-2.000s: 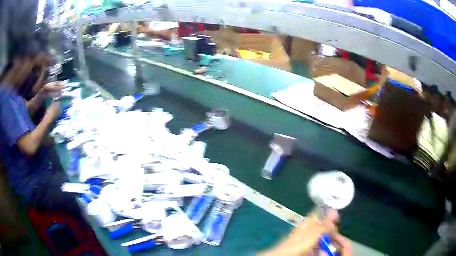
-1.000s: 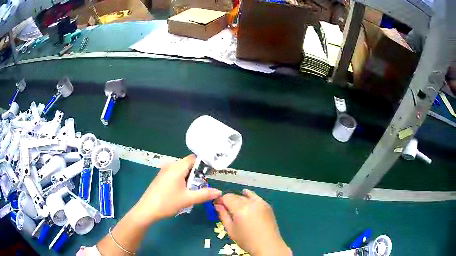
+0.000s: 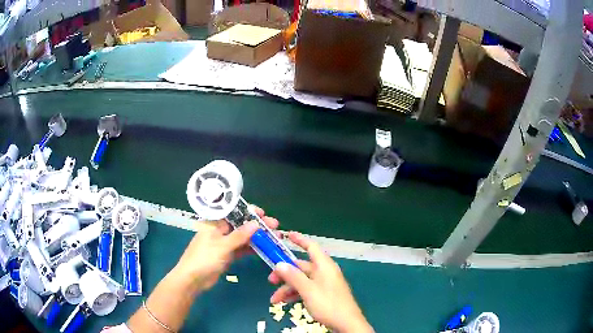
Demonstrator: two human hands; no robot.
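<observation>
A white fan body is held up in front of me, its spoked round head at the upper left and its open handle slanting down right. The blue battery lies in the handle. My left hand grips the handle just below the head. My right hand holds the lower end of the handle, thumb on the battery end. Small cream foam pads lie in a loose heap on the green bench below my right hand, with one single pad nearer my left wrist.
Piled fans cover the left of the bench. Another fan lies at the bottom right, cut off by the edge. Several fans lie on the dark conveyor belt. A metal post rises at right. Cardboard boxes stand beyond.
The fan has turned so its grille and the battery in the handle face me, and its head has moved left. My right hand has moved onto the handle's end. Fans on the belt have shifted left.
</observation>
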